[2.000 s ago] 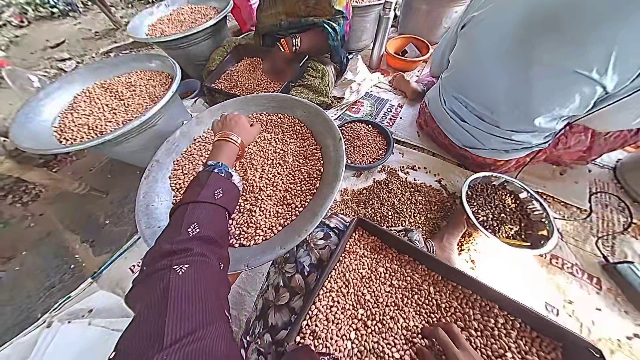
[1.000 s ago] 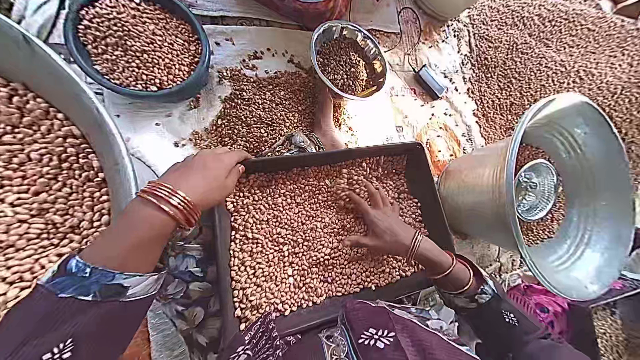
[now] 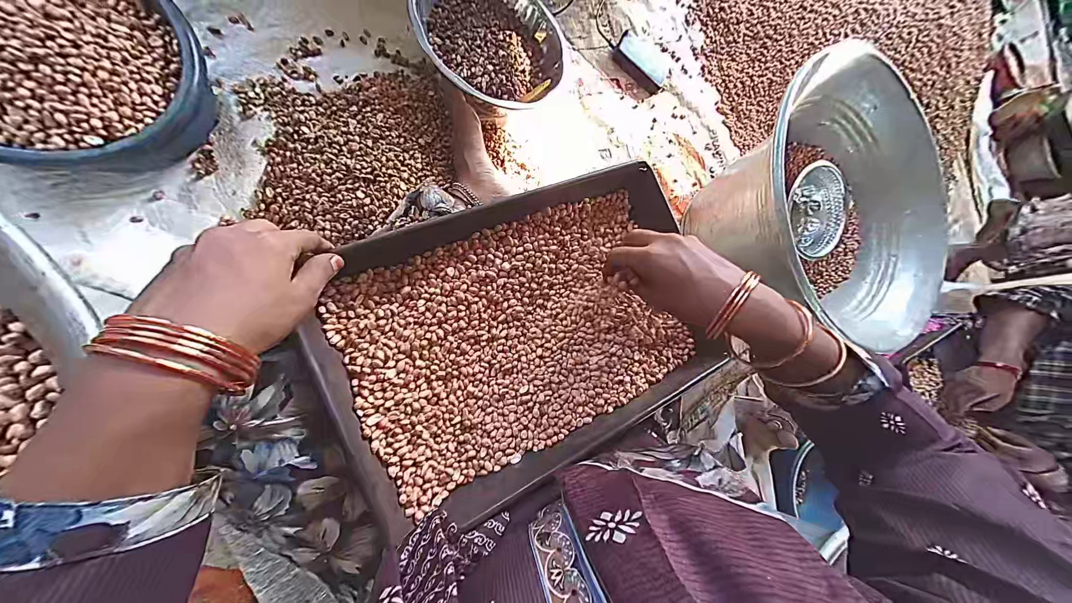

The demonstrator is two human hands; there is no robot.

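Note:
A dark rectangular tray (image 3: 494, 226) lies tilted across my lap, spread with reddish-brown nuts or seeds (image 3: 494, 335). My left hand (image 3: 243, 280), with several copper-coloured bangles at the wrist, grips the tray's far left corner, thumb on the rim. Over the right part of the tray is my right hand (image 3: 670, 272), its fingers curled down at the nuts. Whether a nut is pinched between those fingertips cannot be seen. Just beyond the tray's right end, a large metal pot (image 3: 737, 201) lies on its side with a small metal bowl (image 3: 818, 209) and more nuts inside.
Darker nuts (image 3: 352, 151) are heaped on the ground sheet beyond the tray, beside a metal bowl (image 3: 536, 96). A blue-grey tub (image 3: 197, 92) stands at upper left, a large metal basin (image 3: 50, 285) at left. Another person's hand (image 3: 984, 385) is at the right edge.
My left hand was over the large basin two seconds ago and now holds the tray's corner. My right hand's spread fingers have curled, and it has moved toward the tray's right side. The view has swung right.

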